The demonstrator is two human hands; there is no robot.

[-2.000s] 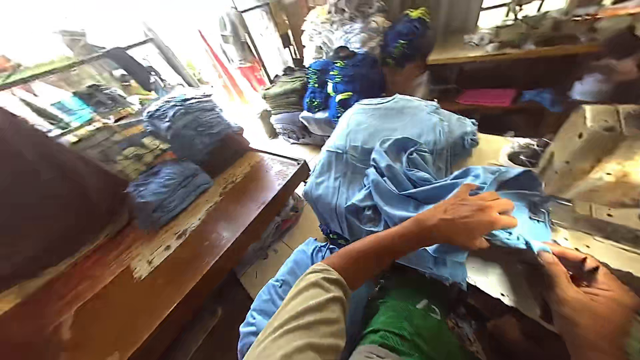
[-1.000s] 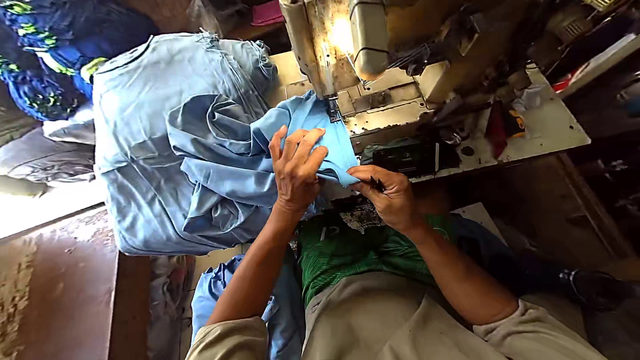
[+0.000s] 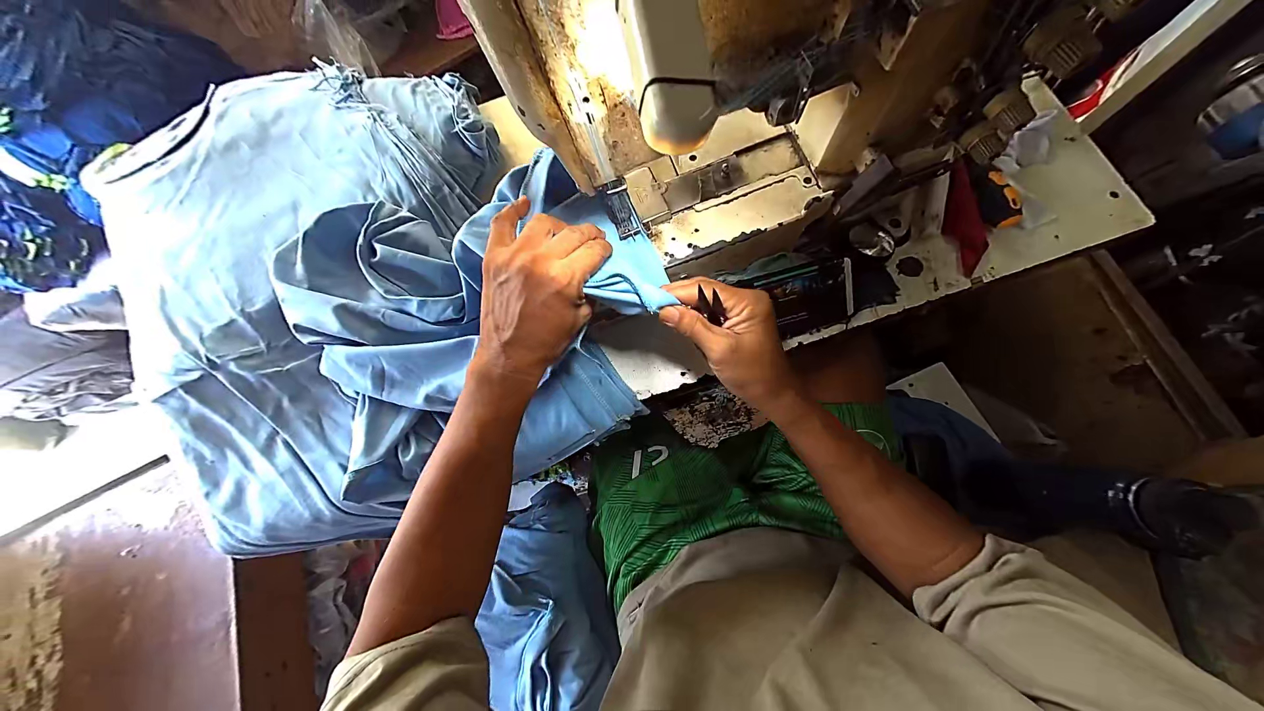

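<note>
A light-blue garment (image 3: 395, 306) is bunched left of an industrial sewing machine (image 3: 681, 69), and its edge lies at the presser foot (image 3: 622, 209). My left hand (image 3: 538, 281) grips the cloth just left of the foot, thumb and fingers bent over a fold. My right hand (image 3: 731, 341) pinches the near corner of the cloth and also has small dark thread snips (image 3: 709, 304) between its fingers. Whether the needle is in the cloth cannot be seen.
A tall stack of pale-blue garments (image 3: 267, 178) stands at the left, beside a brown wooden table (image 3: 148, 612). More blue cloth (image 3: 553, 592) hangs by my lap. An orange and black tool (image 3: 999, 197) and a red cloth piece (image 3: 963, 217) lie on the machine table (image 3: 1076, 188).
The view has swung right onto the machine since the oldest frame. Both hands keep hold of the blue cloth; between the last two frames they have hardly moved.
</note>
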